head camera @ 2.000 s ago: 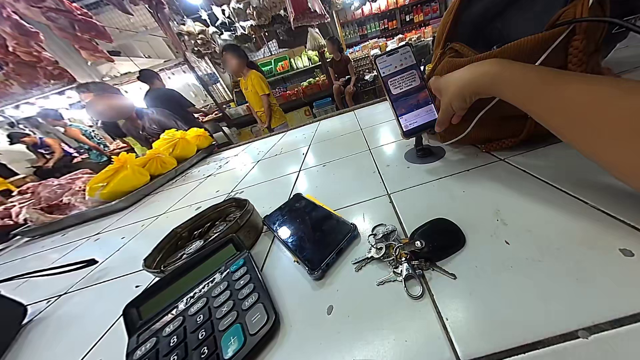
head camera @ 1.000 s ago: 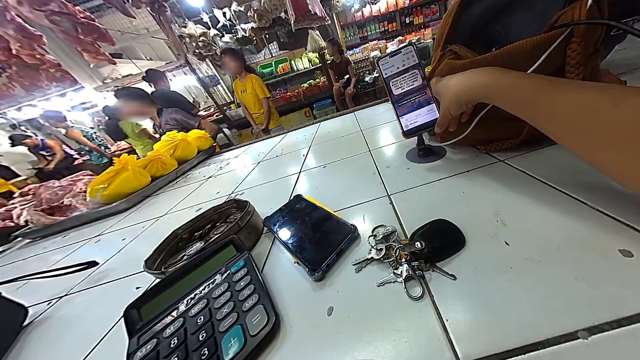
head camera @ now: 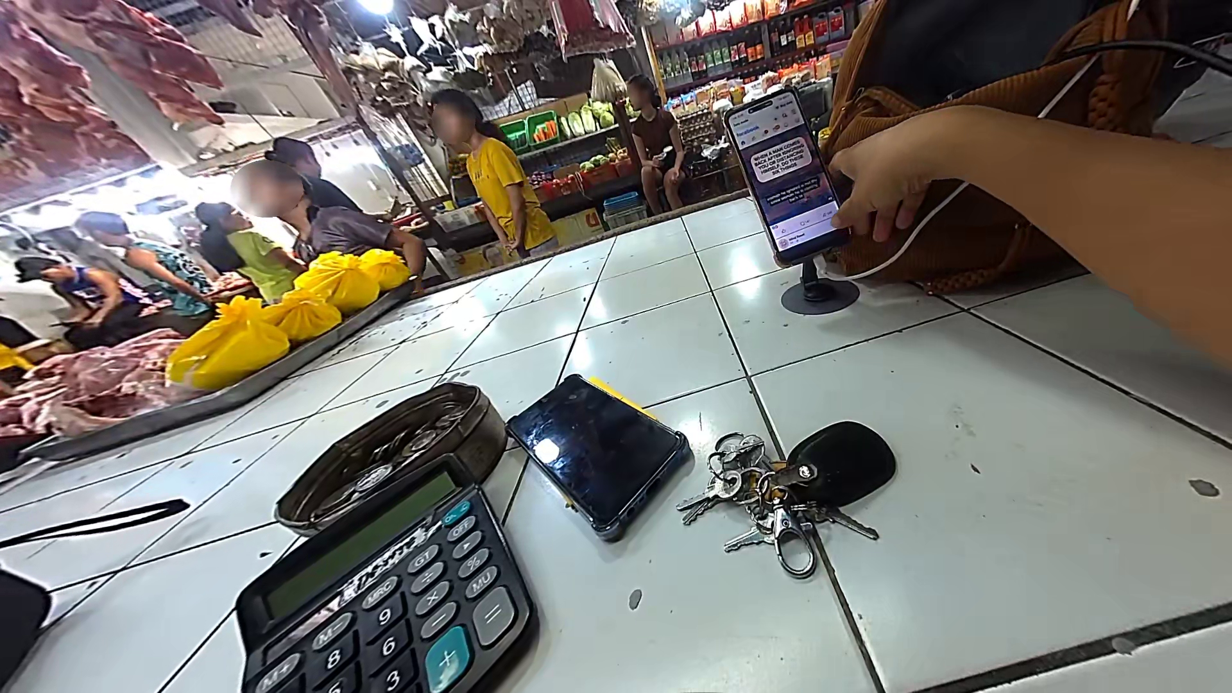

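My right hand (head camera: 890, 178) reaches in from the right, its fingers at the right edge of a lit smartphone (head camera: 784, 178). The phone leans upright on a stand with a round black base (head camera: 819, 296); whether the fingers grip it or only touch it, I cannot tell. A white cable (head camera: 938, 209) runs below my wrist. My left hand is out of view. Nearer on the white tiled counter lie a dark-screened phone (head camera: 599, 452), a bunch of keys (head camera: 760, 491) with a black fob (head camera: 842, 464), a desk calculator (head camera: 385, 587) and a shallow round container (head camera: 395, 452) with coins.
A brown corduroy bag (head camera: 1001, 212) stands behind my right hand. Yellow plastic bags (head camera: 231, 346) and raw meat (head camera: 106, 380) fill a metal tray at the left. A black strap (head camera: 96, 523) lies at the left edge. Several people stand or sit beyond the counter.
A person in a light green top has come into view at the back left, behind the yellow bags. My right hand has stayed at the phone's edge.
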